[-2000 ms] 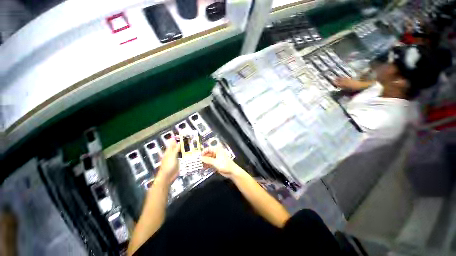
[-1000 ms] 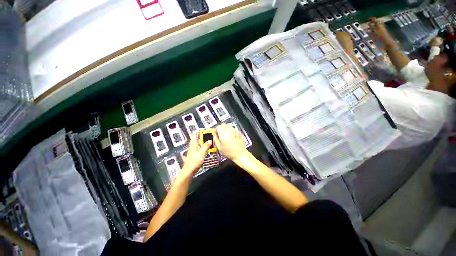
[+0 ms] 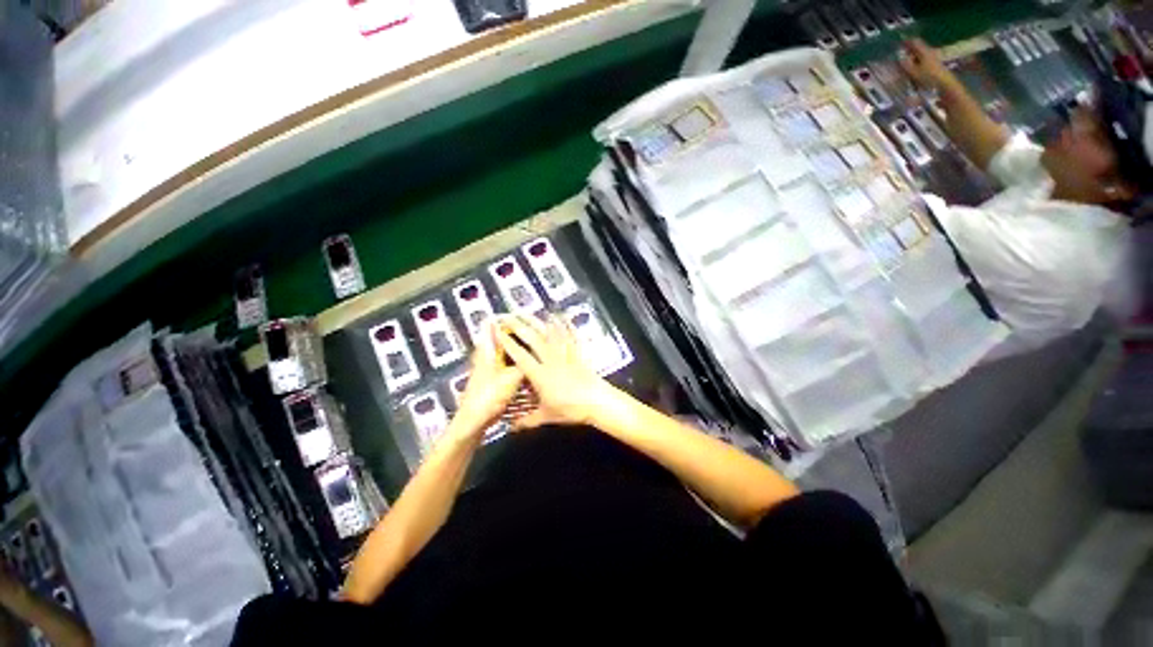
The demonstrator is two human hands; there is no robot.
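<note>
My left hand (image 3: 487, 386) and my right hand (image 3: 551, 364) are together over the blister tray, in front of my body. Both are closed around a yellow-framed phone unit (image 3: 501, 327); only a small yellow edge of it shows, and my fingers hide the rest. The clear blister tray (image 3: 414, 386) lies under my hands. White phones with dark or reddish windows lie in its pockets, such as the phone in the tray (image 3: 433, 332). My forearms and hands cover part of the near row.
Stacked foam-lined parts trays (image 3: 771, 278) stand at right, gold-framed covers on top; another stack (image 3: 139, 480) stands at left. Piled phone units (image 3: 311, 426) lie beside the blister tray. Two phones lie near the green belt (image 3: 430, 234). A coworker (image 3: 1043, 240) reaches in at right.
My right hand has moved over the yellow-framed unit, which was plainly visible between my hands and is now mostly covered. The coworker's arm at right has shifted.
</note>
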